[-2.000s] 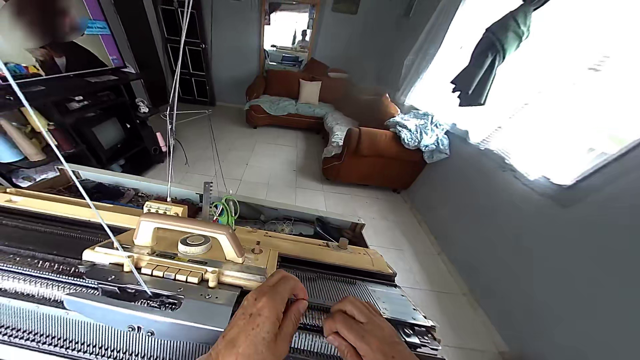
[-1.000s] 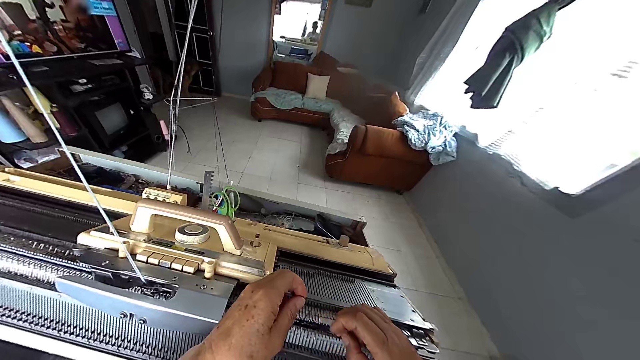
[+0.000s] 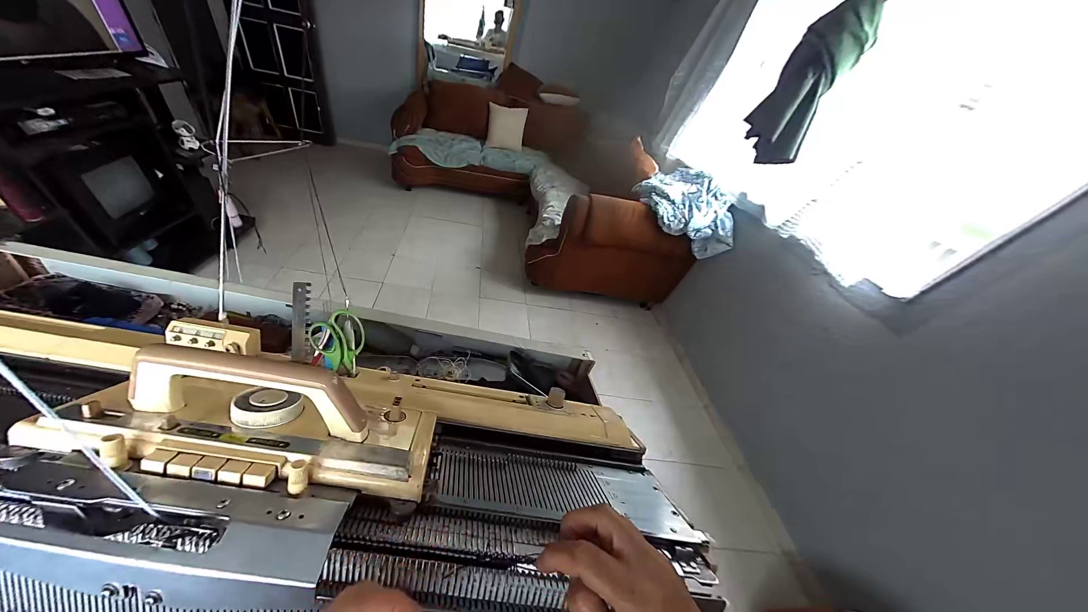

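Observation:
A knitting machine with two needle beds [image 3: 510, 476] fills the lower part of the view. Its cream carriage [image 3: 280, 425] with a brown-topped handle and a round dial sits left of the bare needles. My right hand [image 3: 620, 561] is over the right part of the needle beds, fingers bent, thumb and fingertips at the needles; whether it pinches something small is not clear. Of my left hand [image 3: 374, 597] only a small part shows at the bottom edge, its fingers out of sight. White yarn [image 3: 76, 438] slants down into the metal plate in front of the carriage.
Green-handled scissors [image 3: 338, 340] and a toothed metal strip [image 3: 301, 323] stand behind the carriage. A trough behind the machine holds tangled yarn [image 3: 446, 365]. Thin yarn strands rise from the yarn mast. Beyond are a brown sofa [image 3: 612, 246], a television stand [image 3: 93, 161] and a grey wall at right.
My left hand has moved down, mostly out of view; before, its fingers were over the needles just right of the carriage. My right hand remains over the needle beds.

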